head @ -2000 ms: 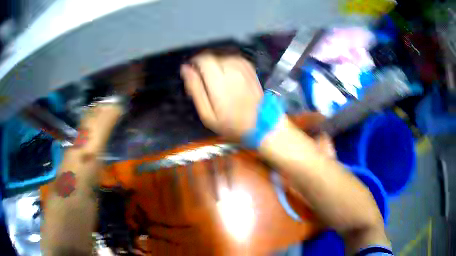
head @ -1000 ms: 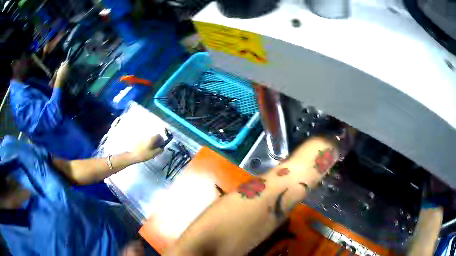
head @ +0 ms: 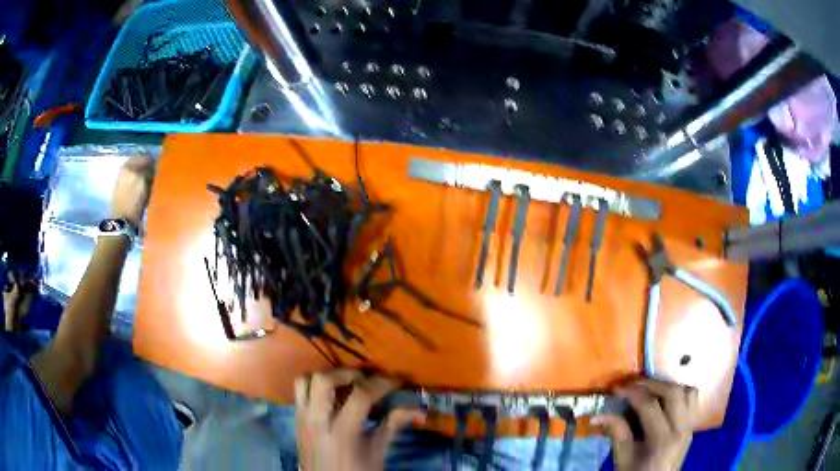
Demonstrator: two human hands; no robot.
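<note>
My left hand (head: 345, 419) and my right hand (head: 656, 423) grip the two ends of a silver loading bar (head: 516, 403) at the orange board's front edge. Several short black cables hang from this bar. A second loading bar (head: 460, 174) lies near the board's back edge, also with several cables (head: 518, 239) hanging toward me. A tangled pile of black cables (head: 290, 244) lies on the left half of the board. Diagonal cutters (head: 656, 267) with pale handles lie open at the right.
The orange board (head: 414, 354) fronts a dark metal plate (head: 460, 87) between shiny posts (head: 293, 69). A teal basket (head: 170, 69) of black cables is back left. Another person's arm (head: 92, 285) reaches over the plastic-covered surface (head: 78, 198). Blue tubs (head: 783, 359) stand right.
The view has swung back over the board. My hands have come out from the press and now hold a bar at the front edge. The other person's hand has moved beside the board's left edge.
</note>
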